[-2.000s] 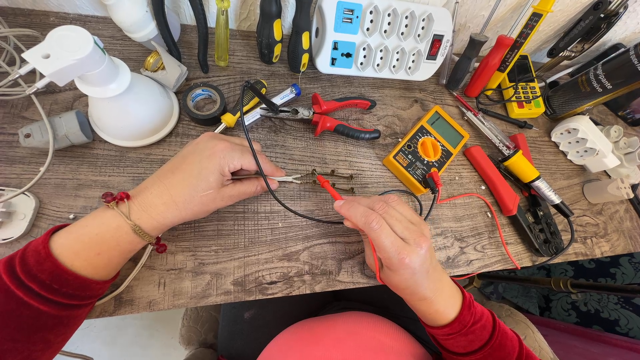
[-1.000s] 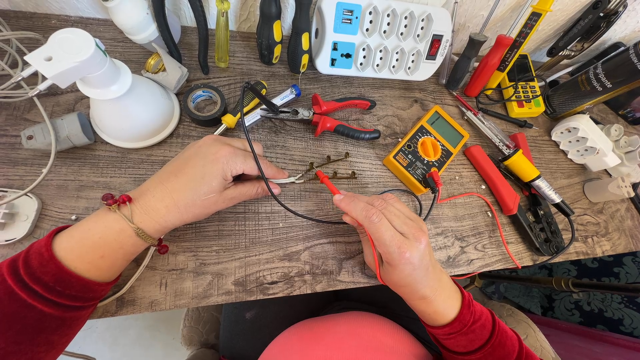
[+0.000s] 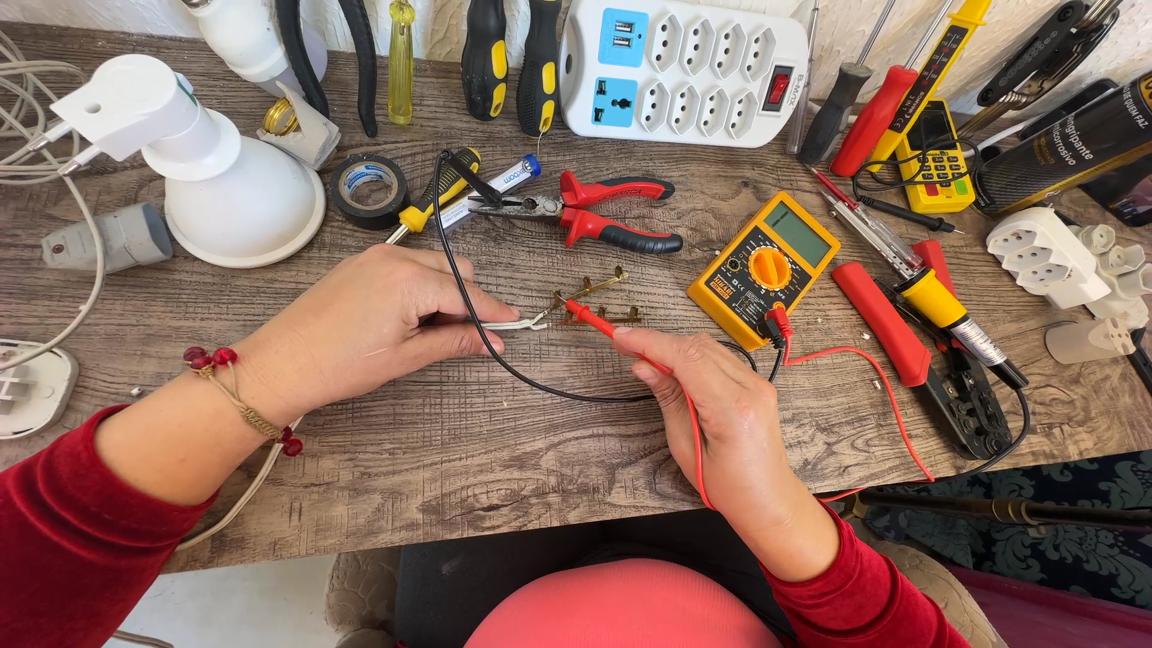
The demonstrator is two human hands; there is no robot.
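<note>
My left hand [image 3: 396, 315] pinches a white electrical cable [image 3: 517, 324] between thumb and fingers. Its bare end meets one of the brass contact strips [image 3: 596, 286]; another brass strip [image 3: 621, 314] lies just below. My right hand [image 3: 711, 396] holds the red test probe [image 3: 589, 317], its tip at or very near the brass by the wire end. The probe's red lead runs to the yellow digital multimeter [image 3: 765, 270], on the right. The black probe [image 3: 472, 176] rests by the needle-nose pliers [image 3: 540, 209], and its black lead hangs in a loop over my left fingertips.
Behind my hands lie black tape [image 3: 369, 191], a yellow-black screwdriver [image 3: 439, 196] and a white power strip [image 3: 675, 72]. At left are a white lamp [image 3: 243, 193] and a grey plug [image 3: 108, 238]. A crimping tool [image 3: 963, 405] and soldering iron [image 3: 940, 301] lie right, near the table edge.
The upper brass strip, roughly level two seconds ago, has swung to a slant with its far end pointing up and right. Both hands keep their holds and have barely moved.
</note>
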